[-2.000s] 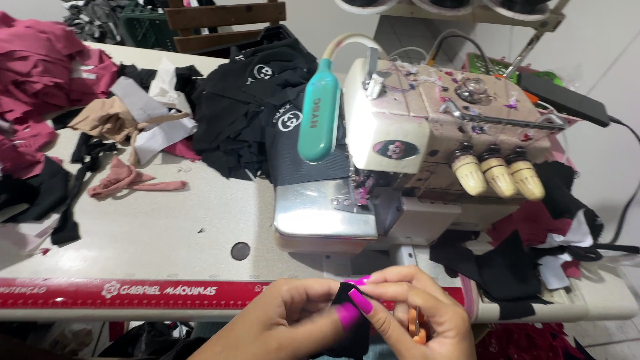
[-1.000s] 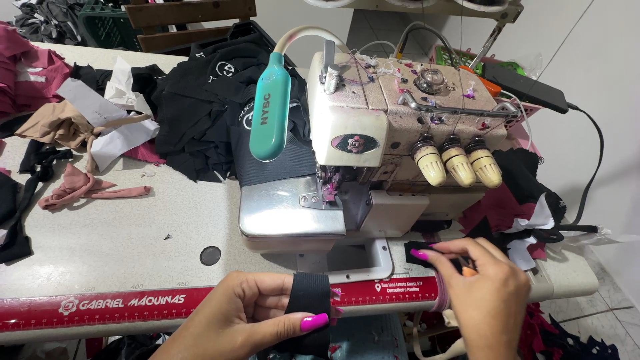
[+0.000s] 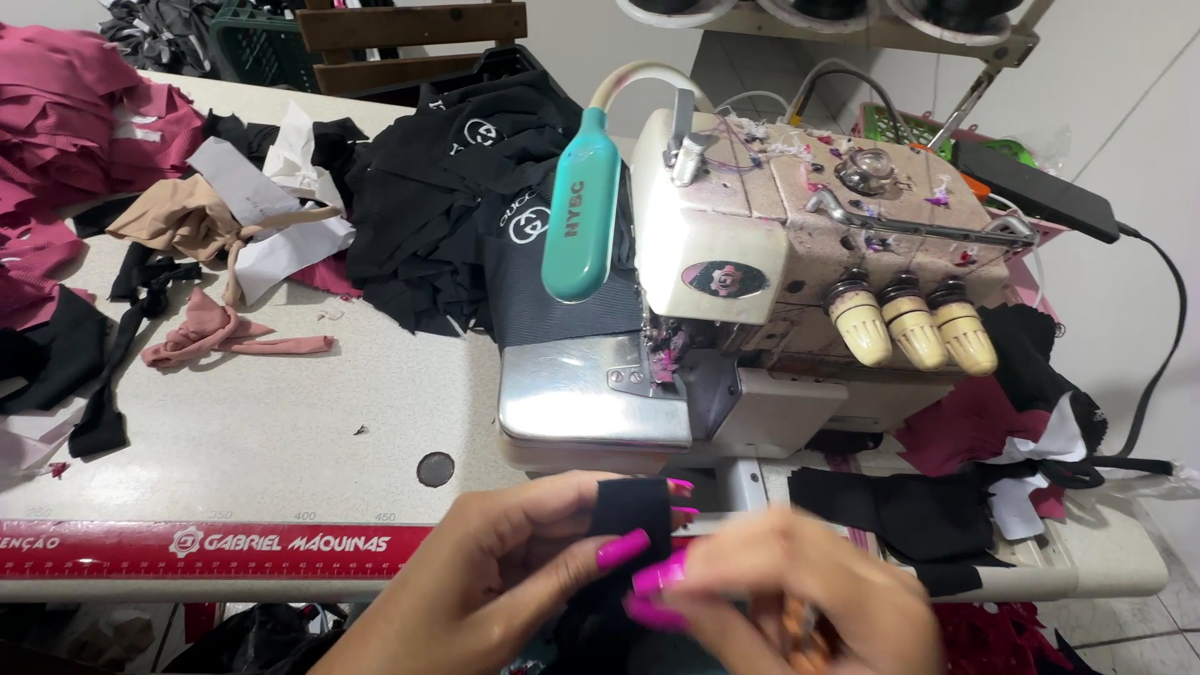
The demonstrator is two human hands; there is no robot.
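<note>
My left hand (image 3: 525, 572) holds a folded black fabric band (image 3: 630, 525) between thumb and fingers at the table's front edge. Close on its right, my right hand (image 3: 787, 591) is blurred, its pink-nailed fingertips pinched together beside the band. Something orange, partly hidden, sits in the right palm; whether a bit of fabric is between the fingertips cannot be told. Behind both hands stands an overlock sewing machine (image 3: 712, 272) with a metal cloth plate (image 3: 591, 398). A teal lamp (image 3: 581, 211) hangs over black printed fabric pieces (image 3: 422, 197) at its left.
Pink fabric (image 3: 75, 131) is piled at the far left, near beige and salmon scraps (image 3: 225, 333). Black, pink and white scraps (image 3: 928, 506) lie right of the machine. A red printed ruler strip (image 3: 281, 548) runs along the front edge. Thread cones (image 3: 966, 19) stand above on a rack.
My right hand, apart from the left and over the table's right side a second ago, is now beside my left hand. A black piece now lies on the table at the right, near the scraps.
</note>
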